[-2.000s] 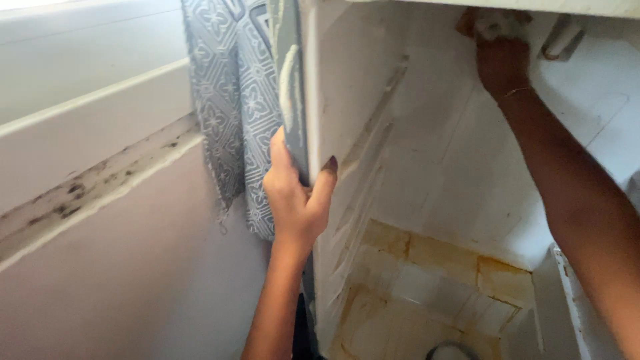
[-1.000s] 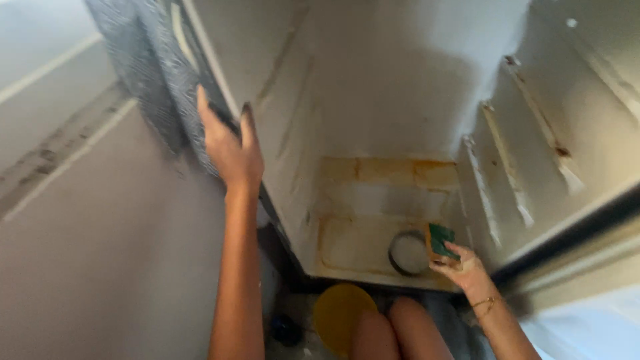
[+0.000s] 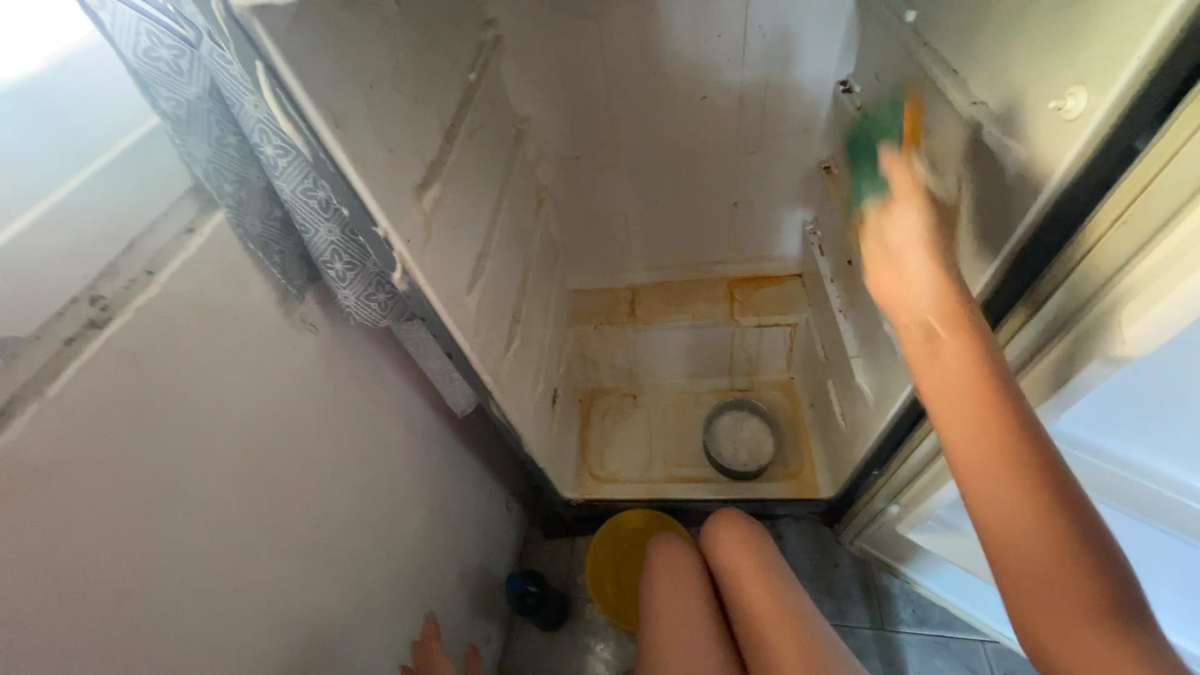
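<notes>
My right hand (image 3: 905,248) is closed on a green and yellow scouring sponge (image 3: 874,150), blurred, near the right inner wall of a refrigerator (image 3: 656,169). At the bottom edge of the view, my left hand (image 3: 441,652) shows only its fingers, spread apart, with nothing seen in them, near the white wall. A round metal bowl (image 3: 741,439) with whitish contents stands on the refrigerator's floor, which has yellow-brown stains. Shelf ridges run along both inner walls.
The open refrigerator door (image 3: 1116,450) is at the right. A yellow basin (image 3: 623,567) and a dark blue object (image 3: 527,592) are on the tiled floor by my knees. A patterned grey cloth (image 3: 319,206) hangs over the left side, beside the white wall (image 3: 281,450).
My left hand has let go of the refrigerator's left edge and moved down. My right hand, with the sponge, has risen from beside the bowl to the right inner wall.
</notes>
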